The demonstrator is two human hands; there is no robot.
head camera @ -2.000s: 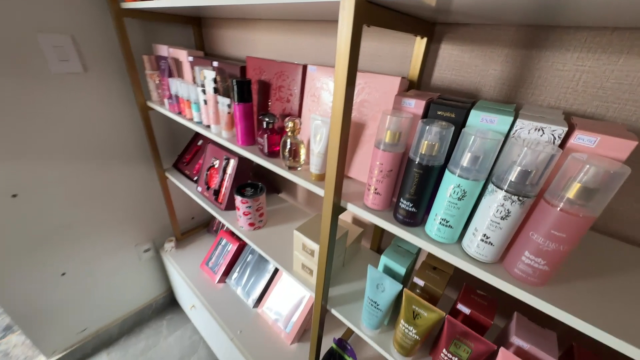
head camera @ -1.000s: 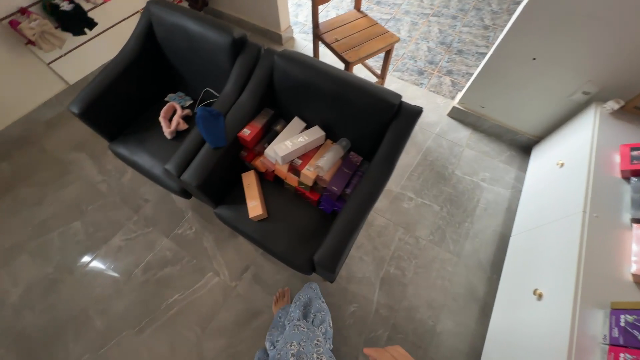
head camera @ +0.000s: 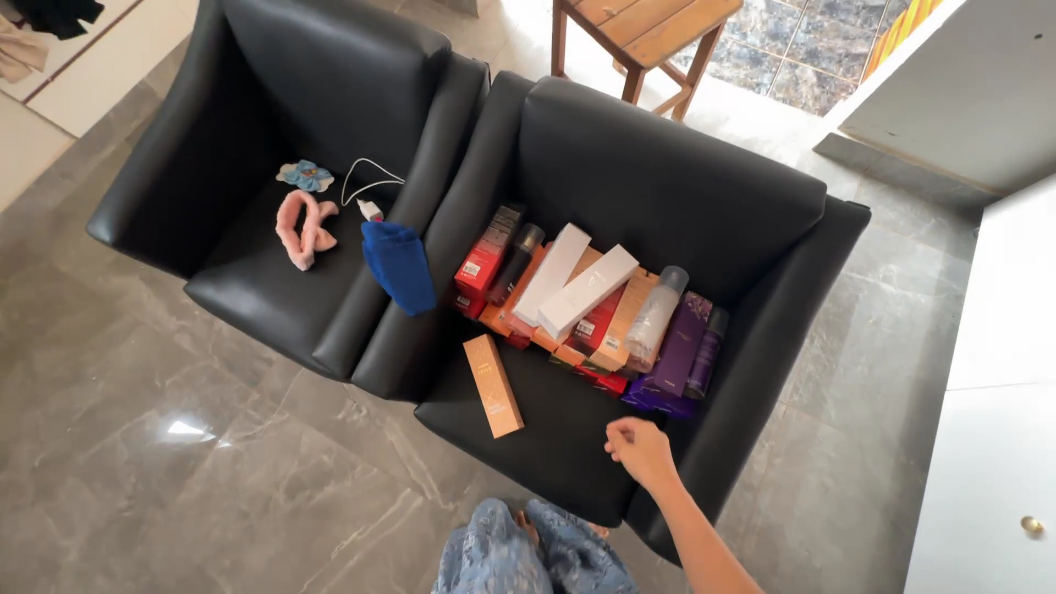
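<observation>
My right hand (head camera: 639, 450) is over the front of the right black armchair's seat, fingers curled, with nothing visible in it. Just beyond it lies a pile: purple boxes (head camera: 681, 346), a purple bottle (head camera: 707, 355), a clear-capped spray bottle (head camera: 657, 318), two white boxes (head camera: 587, 290), red boxes (head camera: 487, 260), orange boxes and a dark bottle (head camera: 517, 264). A single orange box (head camera: 493, 386) lies apart at the seat's left front. My left hand is out of view.
The left black armchair (head camera: 256, 280) holds a pink headband (head camera: 305, 231), a blue bow and a white cable. Blue cloth (head camera: 398, 266) hangs over the armrests. A wooden chair (head camera: 648, 33) stands behind, a white cabinet (head camera: 982, 396) at right.
The view has swung from the product shelves to the armchairs, then come nearer to them. My right hand has come into view over the right chair's seat.
</observation>
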